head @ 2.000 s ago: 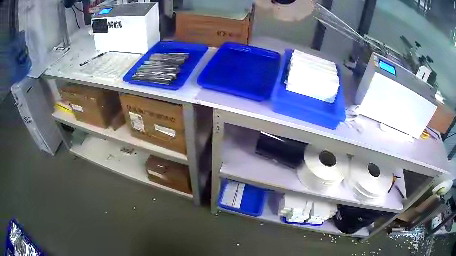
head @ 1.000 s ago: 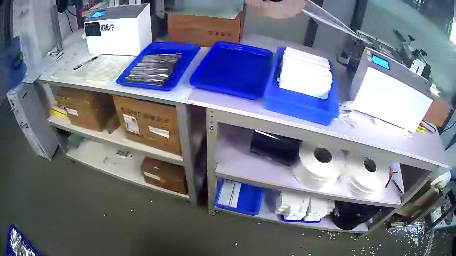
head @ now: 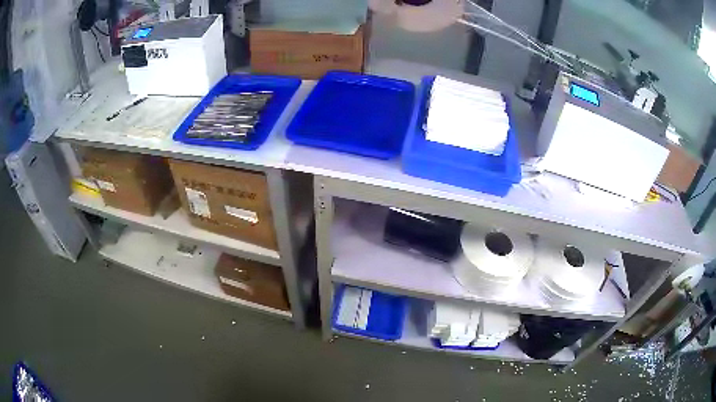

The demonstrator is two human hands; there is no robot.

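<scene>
Neither of my hands is in view. On the bench, a blue tray (head: pixel 504 173) holds a bundle of white cut strips (head: pixel 466 115). Beside it on the left lies an empty blue plastic tray (head: pixel 351 115). Further left, another blue tray (head: pixel 271 129) holds dark silvery strips (head: pixel 230 117). A white-grey cutting machine (head: pixel 600 151) with a lit blue screen stands at the right. A second white box machine (head: pixel 177 61) stands at the left.
Cardboard boxes (head: pixel 223 202) and white material rolls (head: pixel 494 263) are on the shelves below. A lower blue tray (head: pixel 384 316) holds white bundles. A feed reel (head: pixel 417 14) is behind the bench. White bits litter the grey floor (head: pixel 228 365). A small blue-edged object (head: pixel 30 385) shows bottom left.
The view has shifted, so the bench and trays sit further left in the picture. The trays, strips and machines keep their places on the bench.
</scene>
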